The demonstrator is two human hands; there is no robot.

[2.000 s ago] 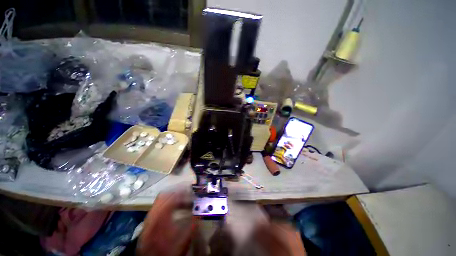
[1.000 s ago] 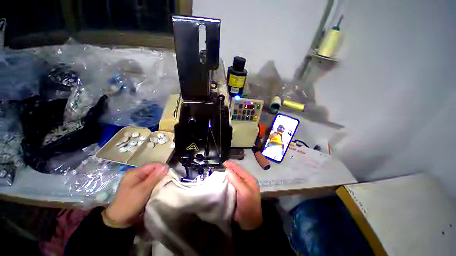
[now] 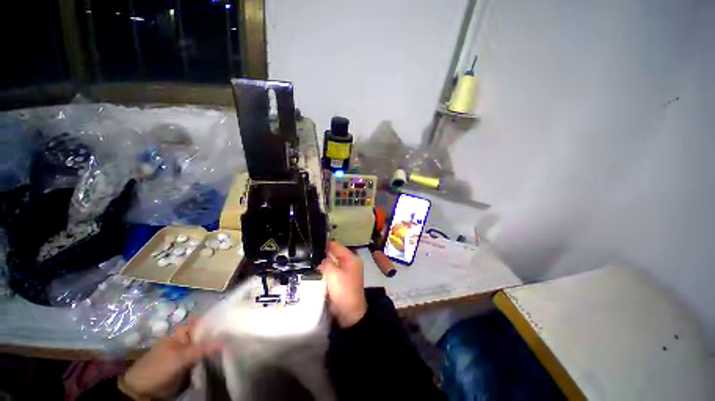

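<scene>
A pale garment piece (image 3: 274, 329) lies under the button clamp (image 3: 270, 298) of the black-headed sewing machine (image 3: 284, 219) and hangs down in front. My left hand (image 3: 168, 360) is at the cloth's lower left, its fingers on the fabric and somewhat blurred. My right hand (image 3: 345, 286) holds the cloth's right edge beside the machine head, with its fingertips partly hidden. The cloth covers the work plate. Whether a button is in the clamp cannot be made out.
A beige button tray (image 3: 168, 272) stands left of the machine, with crumpled plastic bags (image 3: 117, 313) around it. A lit smartphone (image 3: 408, 229), control panel (image 3: 353, 192), black bottle (image 3: 337, 149) and red-brown handle (image 3: 384, 263) are to the right. Another pale tabletop (image 3: 604, 329) is at far right.
The view has shifted, so the machine sits lower and further left. My left hand has moved down and away from the machine head. The cloth now lies flatter under the clamp.
</scene>
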